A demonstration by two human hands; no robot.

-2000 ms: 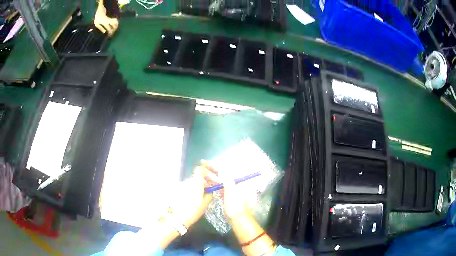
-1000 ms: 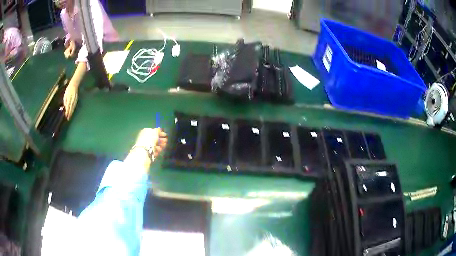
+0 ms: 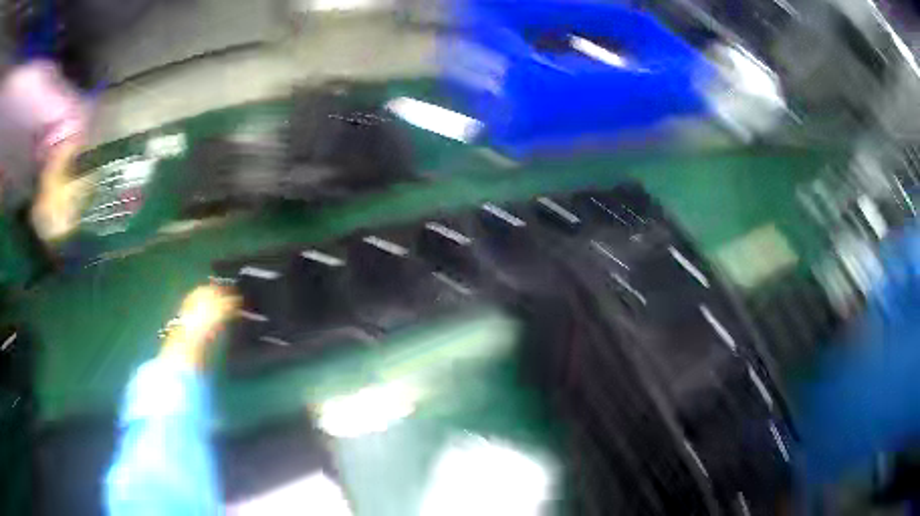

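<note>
The frame is badly blurred. My left hand (image 3: 207,307), in a light blue sleeve, reaches forward at the left end of a long black tray (image 3: 393,287) holding dark flat units with small white labels. The fingers are at or very near the tray's edge; whether they grip it or hold anything cannot be told. No pen can be made out. My right hand is not in view. A bright white sheet (image 3: 489,482) lies at the bottom centre, and another white sheet (image 3: 293,499) lies on black trays at the bottom left.
A tall stack of black trays (image 3: 666,373) stands at the right. Behind are a blue crate (image 3: 605,86), dark items (image 3: 343,141) and a white cable (image 3: 121,191). Another person's hand (image 3: 58,202) shows at the upper left. A blue sleeve (image 3: 878,363) shows at the right edge.
Both hands were low at the centre with a blue pen; then my left hand reached forward with the pen beside it. The view has since swung right and blurred, and no pen shows.
</note>
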